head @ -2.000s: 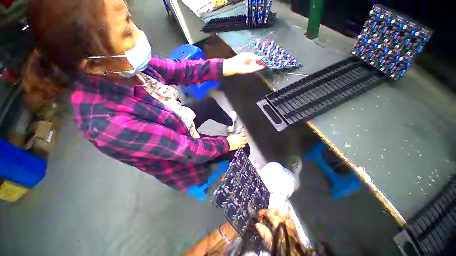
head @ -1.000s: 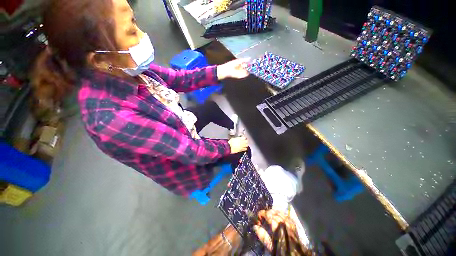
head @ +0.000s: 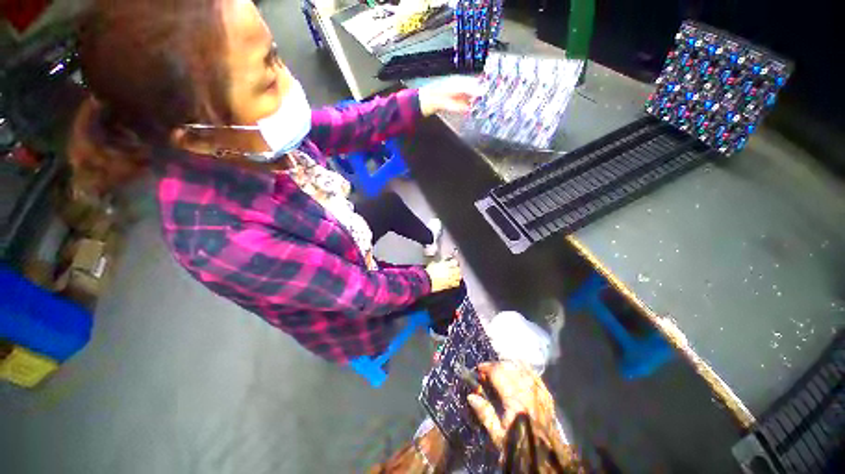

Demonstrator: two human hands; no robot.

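Observation:
A dark circuit board panel [head: 452, 389] with many small pale and red marks is tilted at the lower middle. My right hand [head: 514, 398] is over its right side, fingers curled around a small dark tool [head: 468, 375] whose tip points at the panel; most of the tool is hidden in the hand. My left hand [head: 414, 454] is at the bottom edge, blurred and partly cut off. Its wrist shows beside the panel, and its fingers are hidden behind it.
A masked person [head: 269, 222] in a checked shirt sits at left, holding up a pale-faced panel [head: 525, 102]. A black slotted rack [head: 593, 185] with racked panels [head: 718, 88] lies on the bench [head: 704, 250]. Another rack [head: 806, 417] is at the right edge. Blue stools [head: 630, 343] stand below.
My right hand and the tool have moved slightly up over the panel, and the tool tip now shows. The other person has lifted a panel from the bench, its pale side now showing.

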